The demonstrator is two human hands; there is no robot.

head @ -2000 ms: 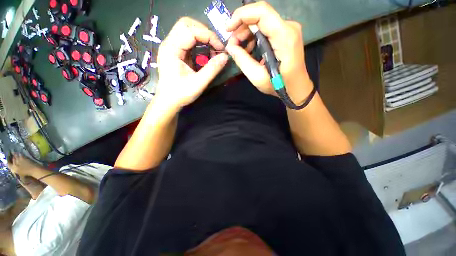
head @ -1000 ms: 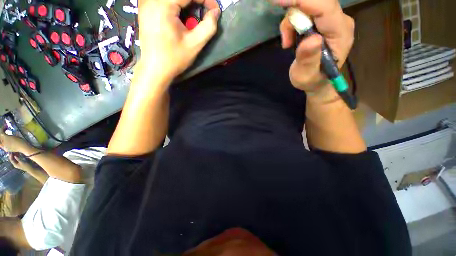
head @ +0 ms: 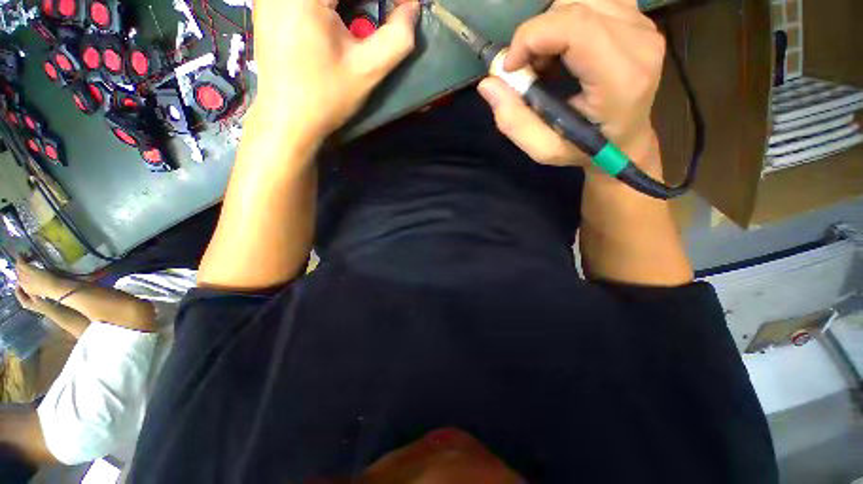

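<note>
My left hand, partly cut off by the top edge, holds a black-and-red unit between thumb and fingers at the bench edge. My right hand grips the soldering iron, with black handle, green band and white collar. The iron's metal tip points up and left, close to my left thumb and fingertips. Whether it touches a wire or the unit I cannot tell.
More black-and-red units lie in a pile on the green bench at left, with white connector plugs beside them. A person in a white shirt sits at left. An open cardboard box holding white flat items stands at right.
The right hand has moved away from the left, then turned the iron so its tip reaches back towards the left hand. The white-and-blue piece has left view. The left hand still holds the unit.
</note>
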